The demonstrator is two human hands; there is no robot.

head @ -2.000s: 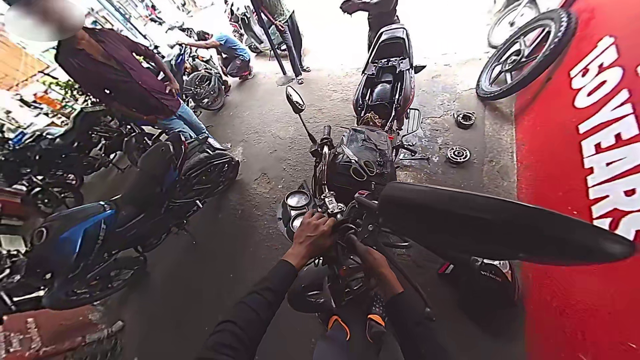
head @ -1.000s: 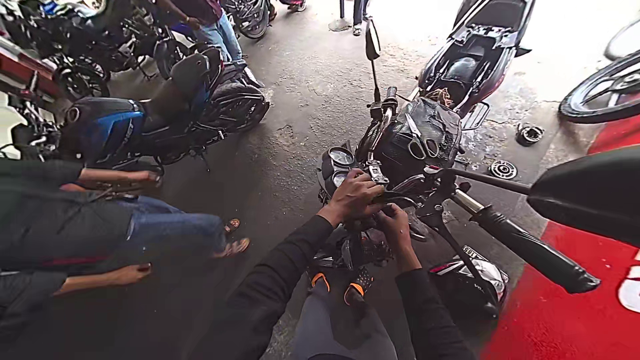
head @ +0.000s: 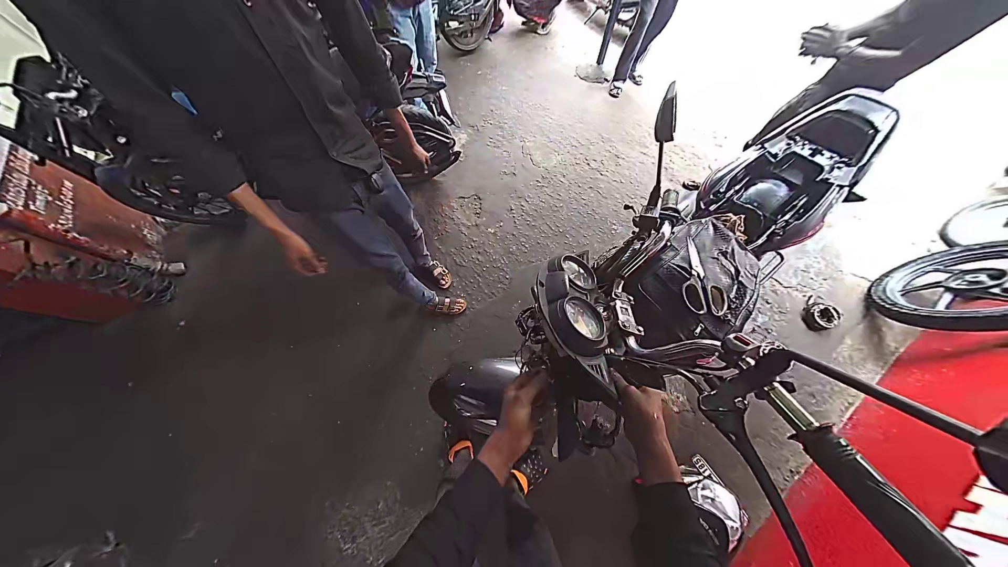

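A motorcycle's instrument cluster with two round gauges tilts forward in front of me. My left hand is at the left underside of its housing, fingertips hidden among dark parts and wiring. On the right lower edge of the housing is my right hand, its fingers partly behind the plastic. The chrome handlebar runs past the cluster to a black grip. Scissors lie on the black-covered fuel tank. Below the hands is the front mudguard.
A person in dark clothes stands at the left, near parked motorcycles. A red metal box is at the far left. On the right, a loose wheel and a round metal part lie on the floor. A mirror sticks up ahead.
My hands have moved from the top of the handlebar area down to both sides of the instrument cluster. The person at the left now stands closer in front. The view has shifted.
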